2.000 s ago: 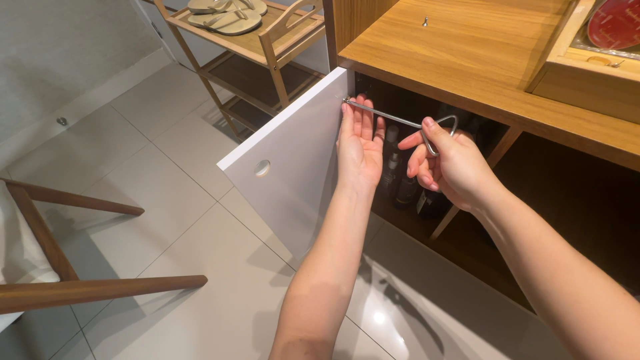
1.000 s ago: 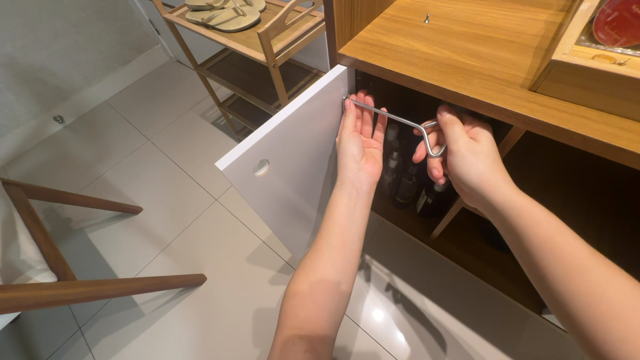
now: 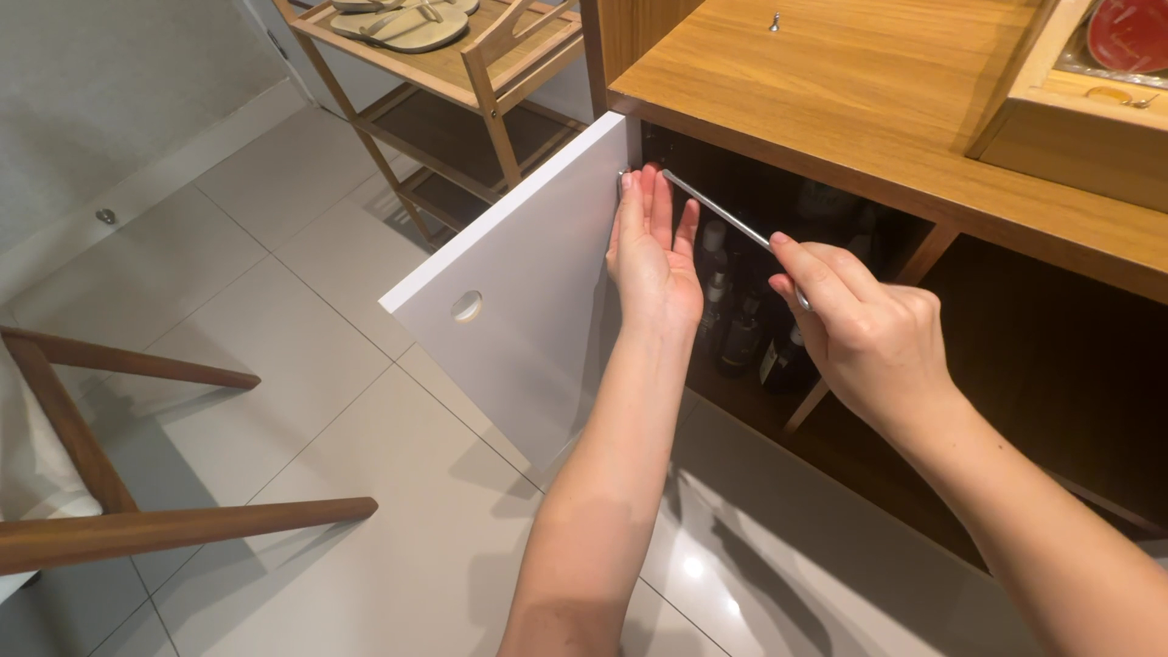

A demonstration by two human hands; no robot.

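My right hand (image 3: pixel 867 319) is closed around the handle end of a thin metal rod tool (image 3: pixel 725 212). Its far tip is near the fingertips of my left hand (image 3: pixel 655 246), apart from the metal fitting (image 3: pixel 623 175) on the door. The fingers of my left hand are raised at the inner edge of a white cabinet door (image 3: pixel 538 301), which stands swung out; its thumb is against the door by the fitting. Whether those fingers grip the fitting cannot be told. The door has a round hole with a pale rim.
Bottles (image 3: pixel 744 328) stand inside the dark wooden cabinet (image 3: pixel 876 155). A small metal piece (image 3: pixel 775 22) and a wooden box (image 3: pixel 1068 146) are on its top. A wooden rack (image 3: pixel 497 91) holding sandals (image 3: pixel 415 26) stands behind the door. Wooden chair legs (image 3: pixel 192 520) reach in from the left.
The rod's tip has come away from the door fitting, where it was in the earlier frames. My right hand has turned on the handle, now mostly covering it. My left hand remains at the door.
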